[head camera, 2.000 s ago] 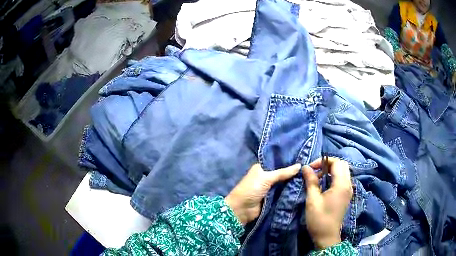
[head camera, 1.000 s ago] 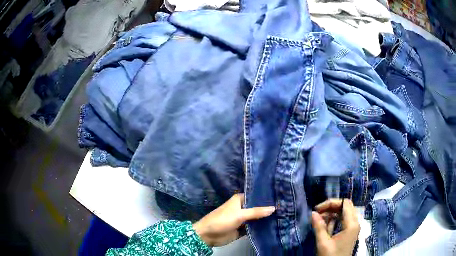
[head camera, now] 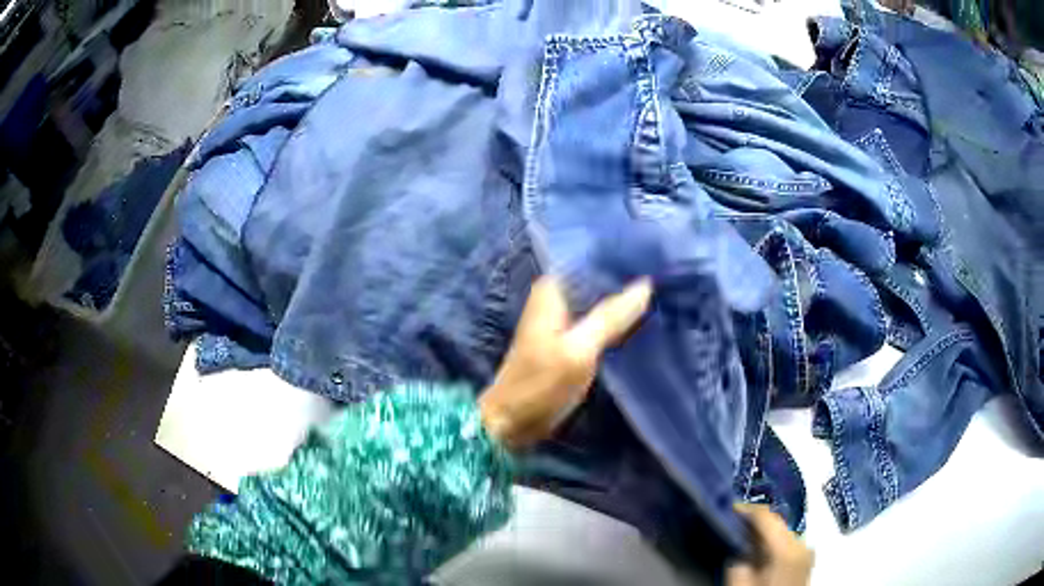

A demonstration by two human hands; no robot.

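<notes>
A blue denim garment [head camera: 378,218] lies heaped over the table, with a stitched strip near its middle. My left hand [head camera: 555,361] grips the denim at the centre, thumb on top; it is blurred. My right hand [head camera: 775,552] is at the bottom edge, partly cut off and blurred, with its fingers closed on the lower end of the cloth. The cloth hangs in a slanting fold between my hands. No snips can be made out in my right hand.
More denim garments [head camera: 973,195] lie at the right. The white table [head camera: 246,426] shows at the front left and front right. A pale tub of garments [head camera: 132,258] stands at the left. White cloth [head camera: 761,25] shows at the back.
The view has shifted so the heap sits higher. My left hand has moved up the garment. My right hand has gone down to the bottom edge, and the cloth's lower part has swung to the right.
</notes>
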